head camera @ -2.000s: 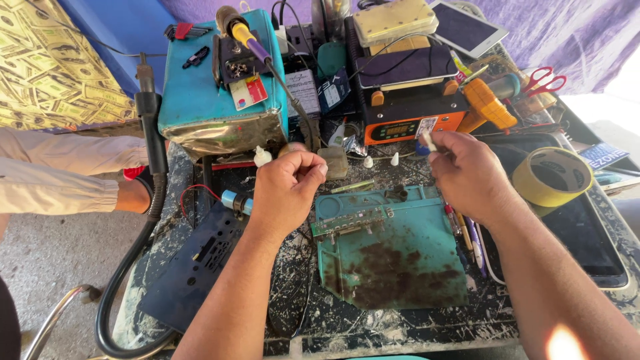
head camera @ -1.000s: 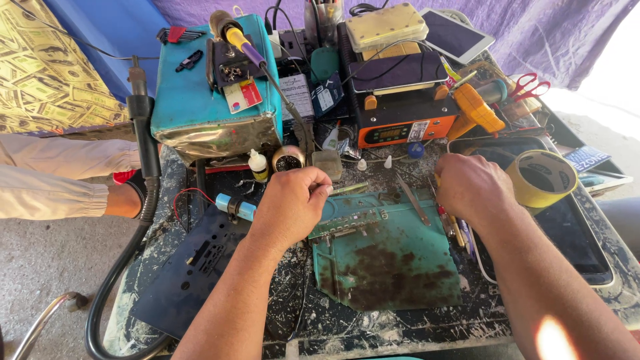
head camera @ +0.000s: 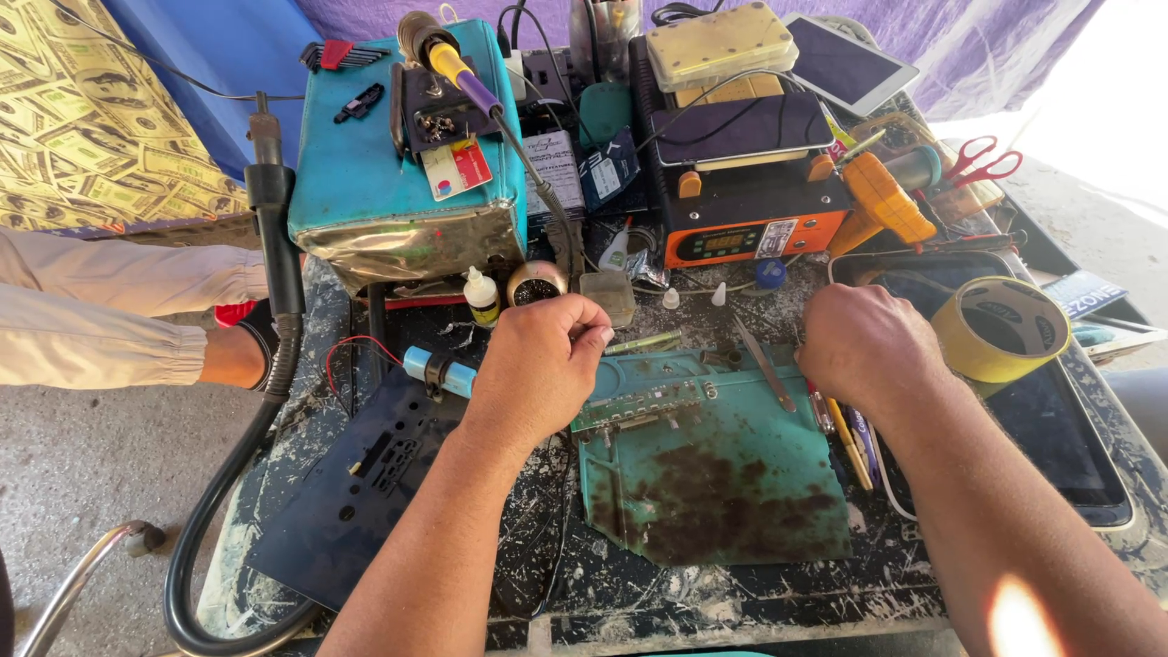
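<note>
Curled with thumb and forefinger together, my left hand (head camera: pixel 546 360) hovers at the silicone mat's upper left; whether anything small is between the fingertips cannot be seen. My right hand (head camera: pixel 867 342) is at the upper right edge of the stained green silicone mat (head camera: pixel 721 493), beside a yellow pen (head camera: pixel 849 444) and other slim tools; its fingertips are hidden. A narrow green circuit board (head camera: pixel 643 407) lies across the mat. Metal tweezers (head camera: pixel 765 363) rest on the mat's top edge. Behind my left hand stand a small white dropper bottle (head camera: pixel 481 297) and a round metal container (head camera: pixel 536 283).
A soldering iron (head camera: pixel 447 64) rests on a teal-covered box (head camera: pixel 338 182). Behind the mat is an orange-fronted heating station (head camera: pixel 757 239). Yellow tape (head camera: pixel 1001 328) stands on a tablet (head camera: pixel 1058 438) at right. A black perforated panel (head camera: pixel 365 484) lies left, near another person's legs (head camera: pixel 109 310).
My right hand has drawn back toward the pens at the mat's right edge, away from the blue cap, which now lies uncovered. My left hand has moved slightly away from the dropper bottle.
</note>
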